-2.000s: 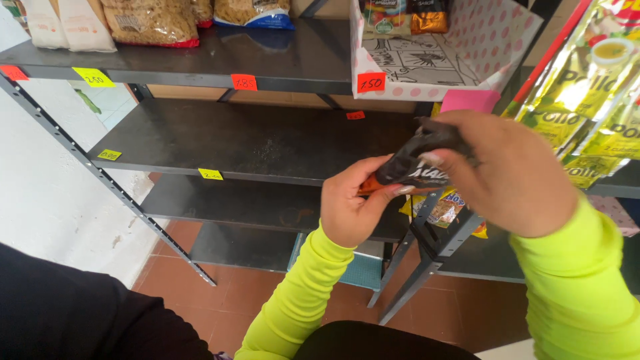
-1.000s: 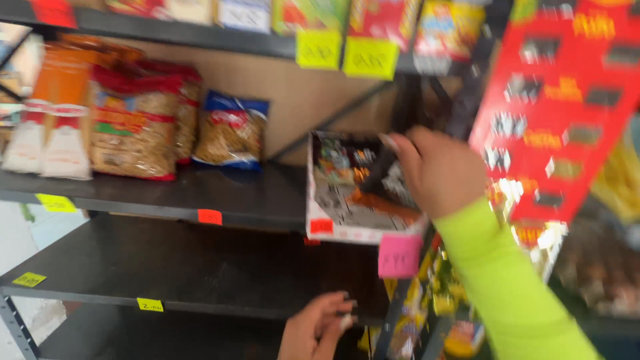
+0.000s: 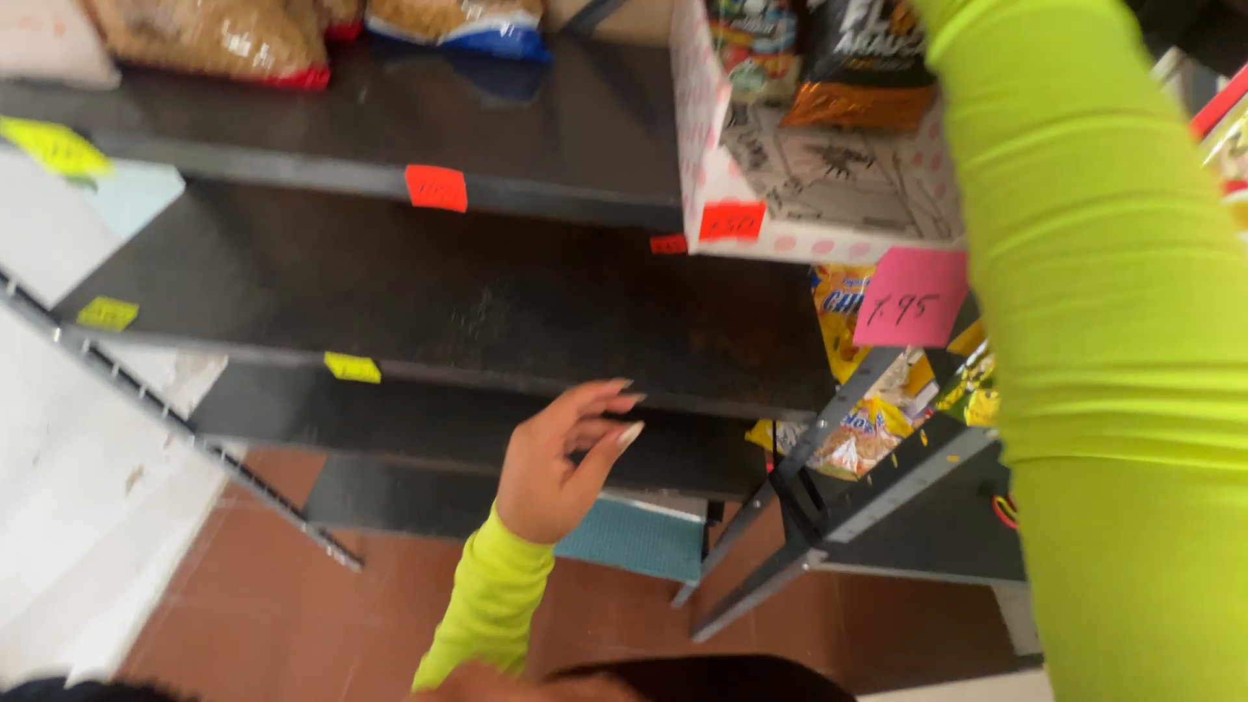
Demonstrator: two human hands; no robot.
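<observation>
My left hand (image 3: 565,458) hangs in front of the dark metal shelves (image 3: 468,302), fingers slightly curled and apart, holding nothing. My right arm, in a yellow-green sleeve, reaches up at the right past a white cardboard box with pink dots (image 3: 829,249); my right hand is beyond the top edge of the view. Inside the box stand a black and orange packet (image 3: 863,68) and a multicoloured packet (image 3: 756,49), behind a sheet with line drawings.
Bags of dry food (image 3: 219,39) stand on the upper shelf at the left. A pink price tag (image 3: 912,297) hangs below the box. Yellow snack packets (image 3: 863,434) are behind the shelf post at the right. Slotted metal posts (image 3: 195,439) hold the shelves.
Two seconds ago both hands held a dark packet; a second ago my right hand was at the box with it. Now my right hand is out of view and my left is apart from it.
</observation>
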